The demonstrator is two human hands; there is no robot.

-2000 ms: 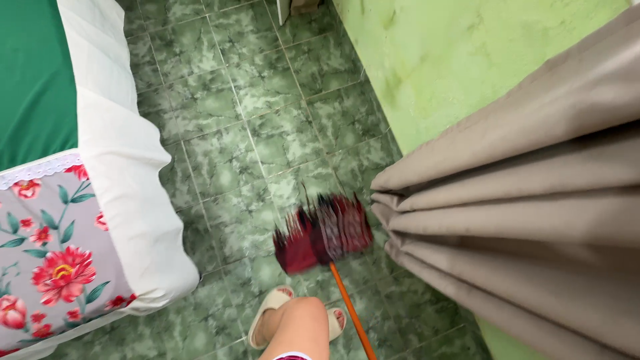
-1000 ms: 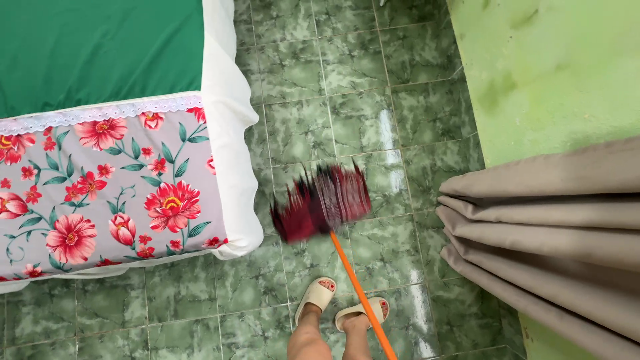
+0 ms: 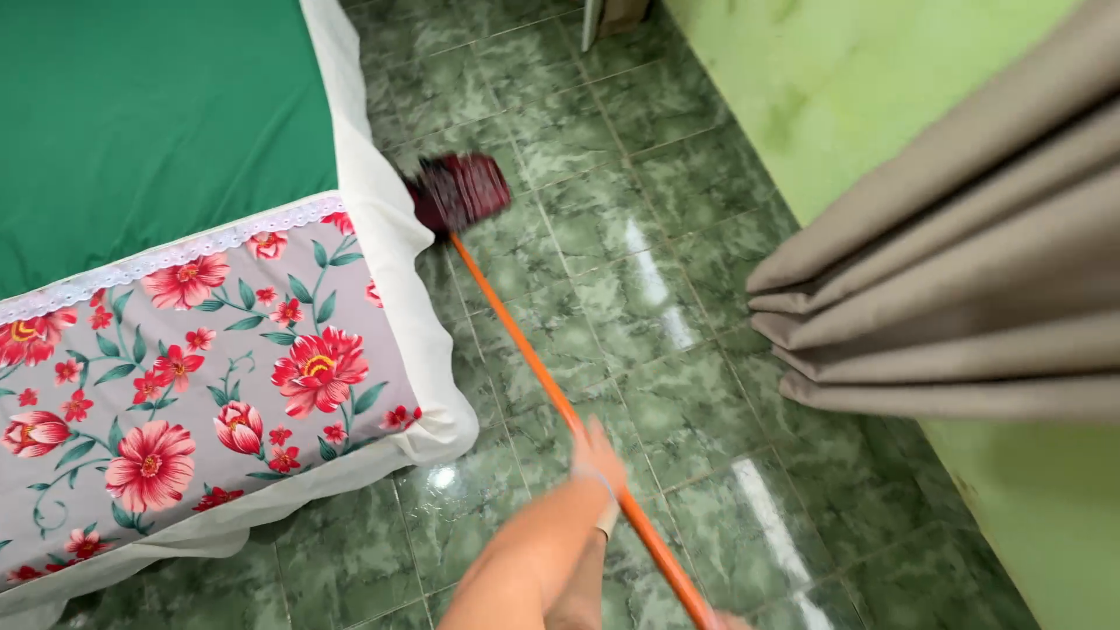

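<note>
A mop with a dark red and black head [image 3: 464, 192], blurred, lies against the white skirt of the bedspread, with its left edge partly hidden by the cloth. Its orange handle [image 3: 516, 332] slants down to the lower right. My left hand [image 3: 599, 459] is closed around the middle of that handle, and a thin band circles the wrist. At the bottom edge my right hand [image 3: 731, 621] shows only in part, by the handle's near end; its fingers are mostly cut off by the frame.
A bed with a green sheet [image 3: 166, 114], a floral panel [image 3: 219, 367] and a white skirt [image 3: 446, 420] fills the left. Green tiles [image 3: 569, 306] run between it and a light green wall [image 3: 787, 79]. A gathered taupe curtain [image 3: 945, 297] juts in from the right. A pale furniture leg [image 3: 591, 22] stands at the top.
The mop head has moved from open floor to the bed's edge, up and left. My hands, unseen in both earlier frames, have come into view. The view has also shifted.
</note>
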